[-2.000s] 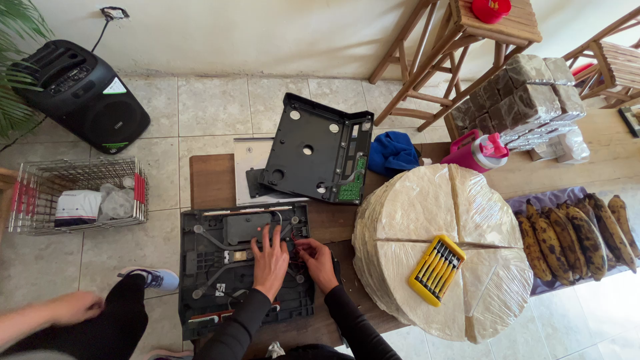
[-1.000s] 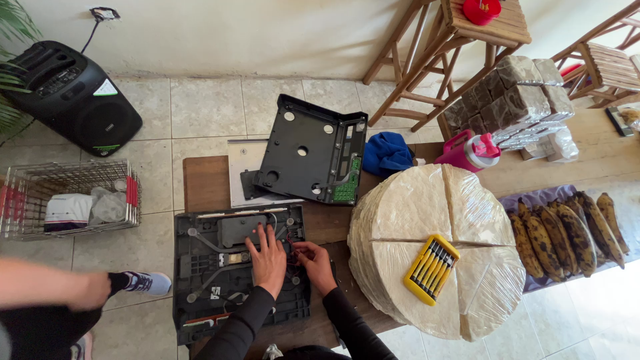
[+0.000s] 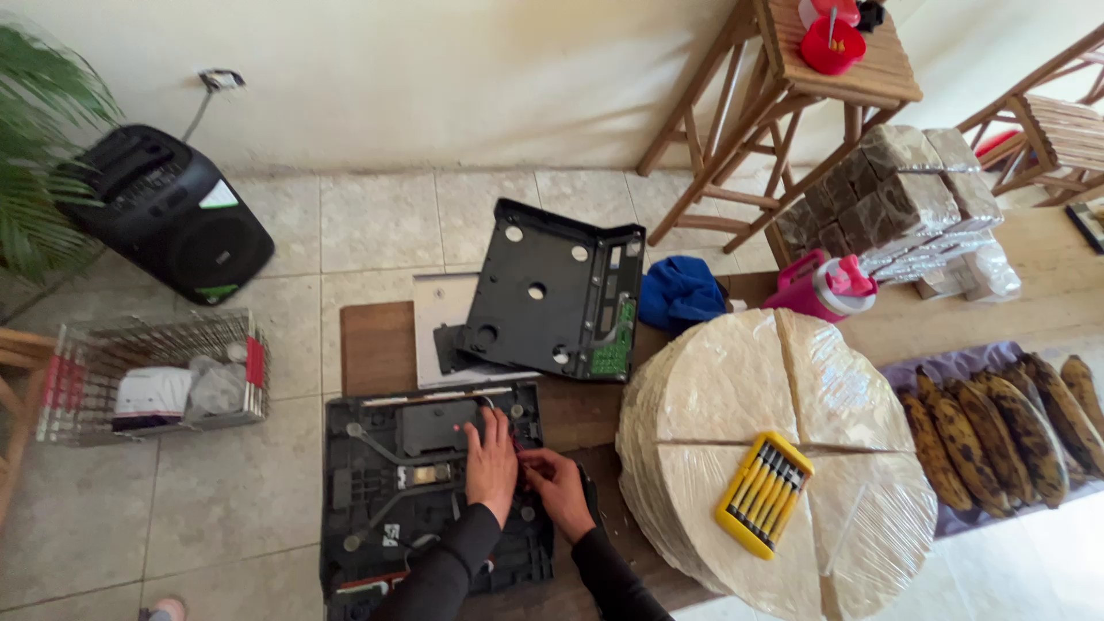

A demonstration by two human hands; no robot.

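An opened black plastic device base (image 3: 379, 509) with metal arms and wiring lies on the wooden table. My left hand (image 3: 492, 466) rests on its right part, fingers spread. Just right of it, my right hand (image 3: 556, 487) has its thumb and fingers bent together near thin wires; whether something small is between them is hidden. Behind the base lies a black plastic housing cover (image 3: 539, 293) with a green circuit board (image 3: 613, 345). A yellow case of precision screwdrivers (image 3: 765, 496) sits on a plastic-wrapped round stack of flat pale discs (image 3: 724, 379) at the right.
A blue cloth (image 3: 681, 291) and pink tumbler (image 3: 824, 289) stand behind the stack. Ripe plantains (image 3: 975, 440), wrapped brown blocks (image 3: 906, 194) and a wooden stool (image 3: 841, 52) are at the right. A black speaker (image 3: 172, 216) and wire basket (image 3: 155, 379) stand on the floor at left.
Another person's arm and leg at the lower left have moved mostly out of view; only part of a foot shows at the bottom edge. My hands stay at about the same place on the base.
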